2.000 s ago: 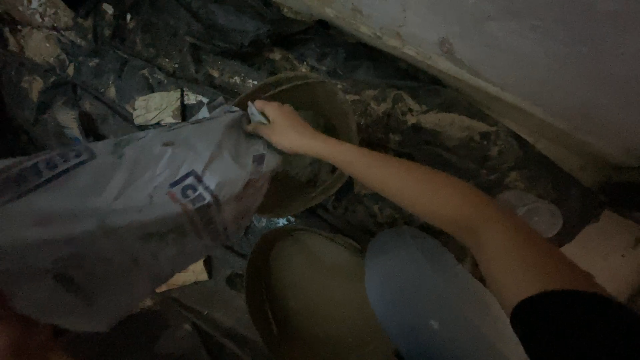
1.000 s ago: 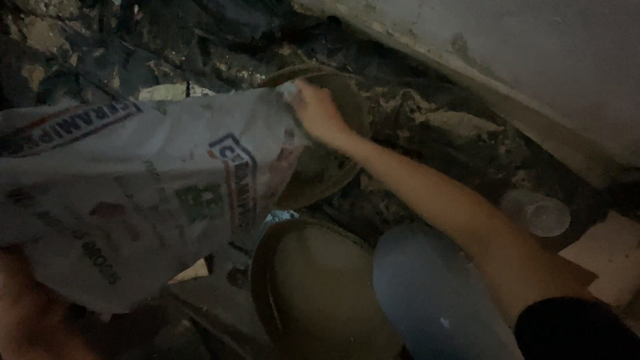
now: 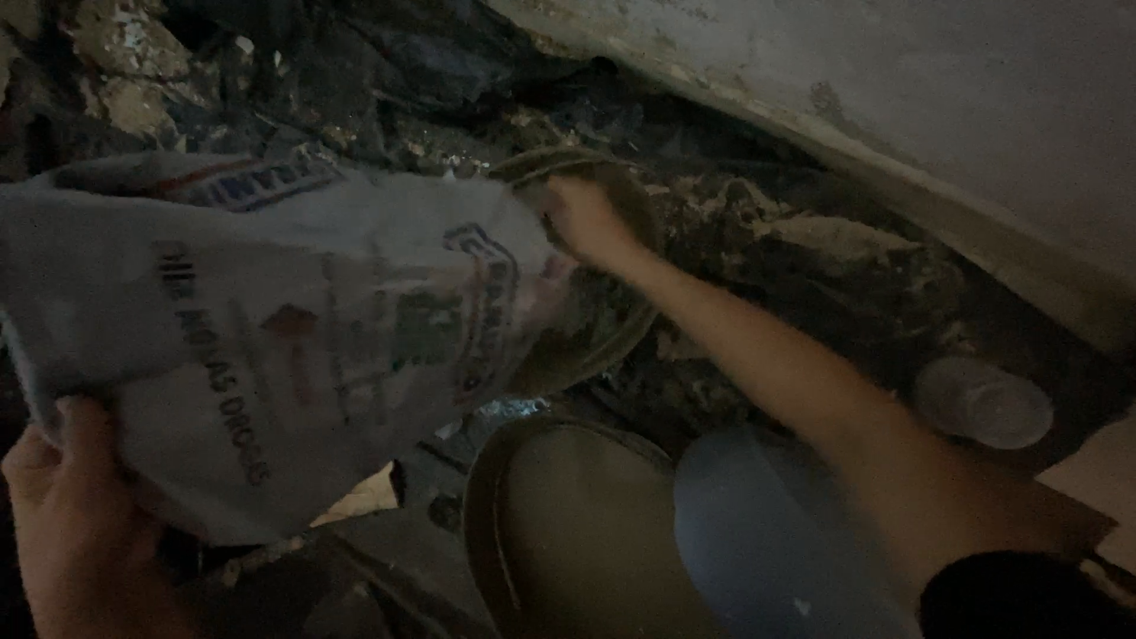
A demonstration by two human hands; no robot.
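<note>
A large printed sack, whitish and bearing writing, lies tilted across the left half, its right end over a round bucket. My left hand grips the sack's edge at the lower left. At the sack's right end, above the bucket, is my right hand, blurred; whether its fingers hold the sack is unclear. What lies inside the bucket is dark and partly hidden by the sack and hand.
A second round bucket with greyish contents stands nearer me, beside a blue-grey rounded surface. A clear plastic container lies to the right. Dark crumpled sheeting and debris cover the floor along a pale wall.
My left hand has come into fuller view on the sack's edge. The sack's printed side is more spread out than two seconds ago. My right hand stays near the sack's end.
</note>
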